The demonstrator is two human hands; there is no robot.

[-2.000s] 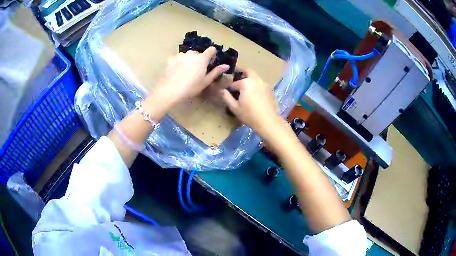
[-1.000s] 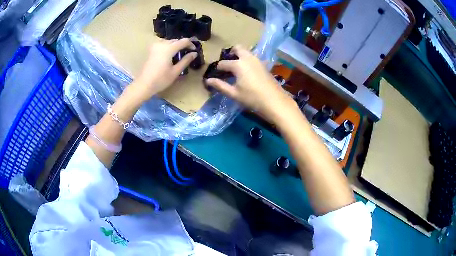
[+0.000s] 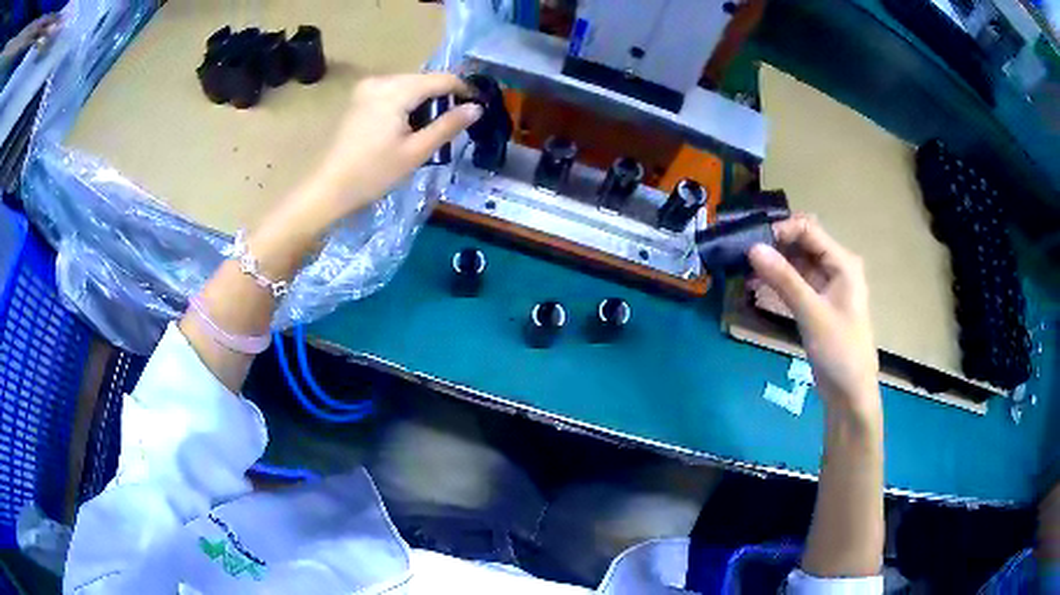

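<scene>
My left hand (image 3: pixel 401 134) holds black plastic sleeves (image 3: pixel 434 120) at the left end of the four-station press fixture (image 3: pixel 546 212). My right hand (image 3: pixel 814 285) holds black sleeves (image 3: pixel 739 233) just off the fixture's right end. Several black parts stand upright on the fixture; the left-end post area is partly hidden by the left hand's parts. Three black parts with bright rims (image 3: pixel 468 266) stand on the bench in front. A cluster of black sleeves (image 3: pixel 258 63) stands on the tan board in the plastic-lined box (image 3: pixel 87 215).
The pneumatic press (image 3: pixel 651 41) and its silver plate (image 3: pixel 616 91) are behind the fixture. A cardboard sheet (image 3: pixel 854 221) with rows of black parts (image 3: pixel 976 279) lies right. Small white pieces (image 3: pixel 790 386) lie on the bench. A blue basket (image 3: pixel 41 384) is at far left.
The view has shifted right. Both hands have left the lined box with black sleeves in them and are now at opposite ends of the fixture. The cluster remains on the board.
</scene>
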